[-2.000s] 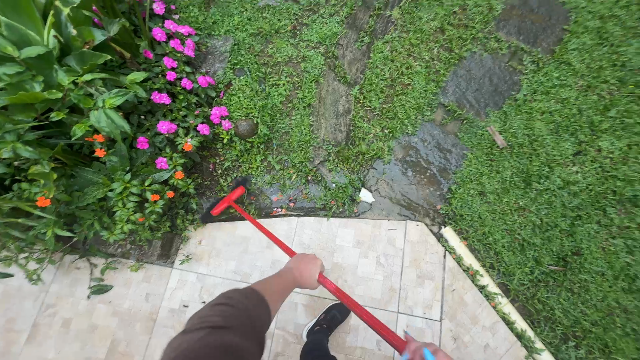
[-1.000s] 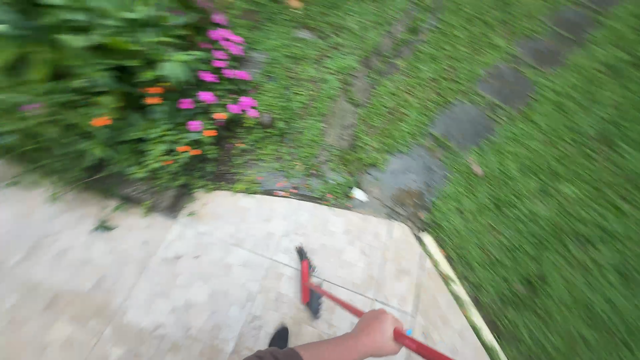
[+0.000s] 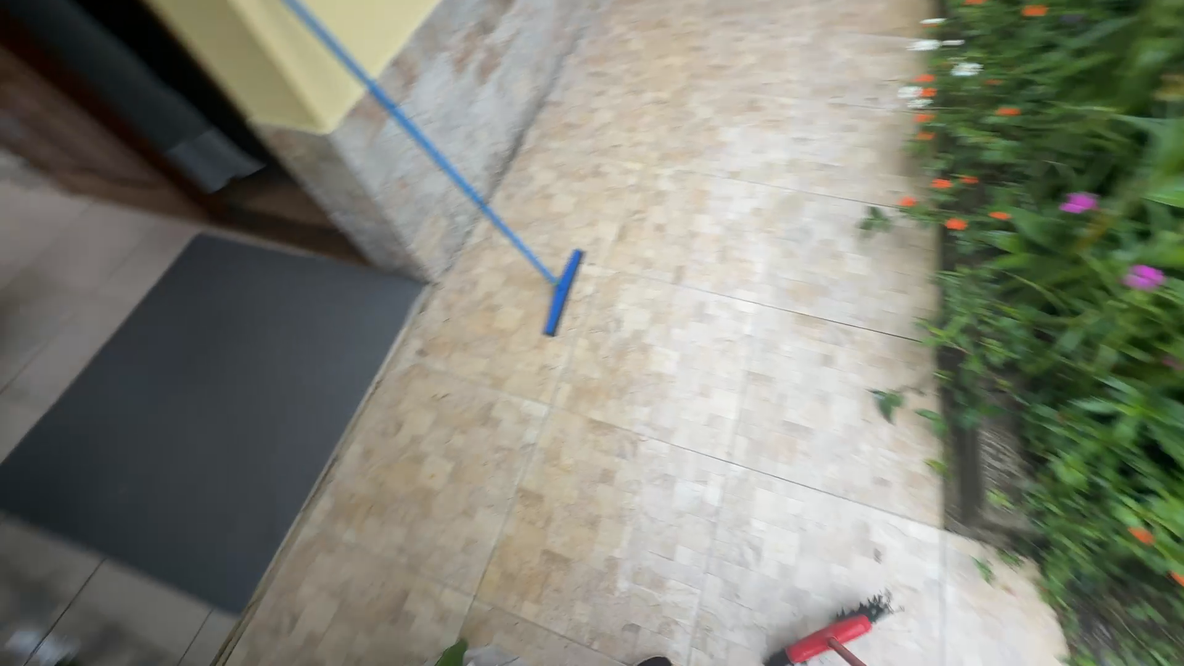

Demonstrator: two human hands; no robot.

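Note:
The red head of a push broom [image 3: 823, 640] with dark bristles shows at the bottom edge, right of centre, over the tiled floor. Only a short piece of its handle is in the picture. Neither of my hands is in the frame, so what they hold cannot be seen. A blue floor squeegee [image 3: 562, 294] has its head on the tiles, and its long blue handle leans up against the yellow wall at the upper left. The tip of a dark shoe [image 3: 655, 661] pokes in at the bottom.
A dark grey doormat [image 3: 227, 407] lies at the left before an open doorway. The yellow wall [image 3: 305, 55] has a stone-like base [image 3: 407, 166] jutting out as a corner. Along the right runs a flower bed [image 3: 1091, 370] with a low edge [image 3: 999, 472]. A few leaves lie on the tiles.
The view has swung far round from the lawn to the doorway side. The broom head went from the patio's edge beside the flower bed back onto the tiles. Both hands have left the view.

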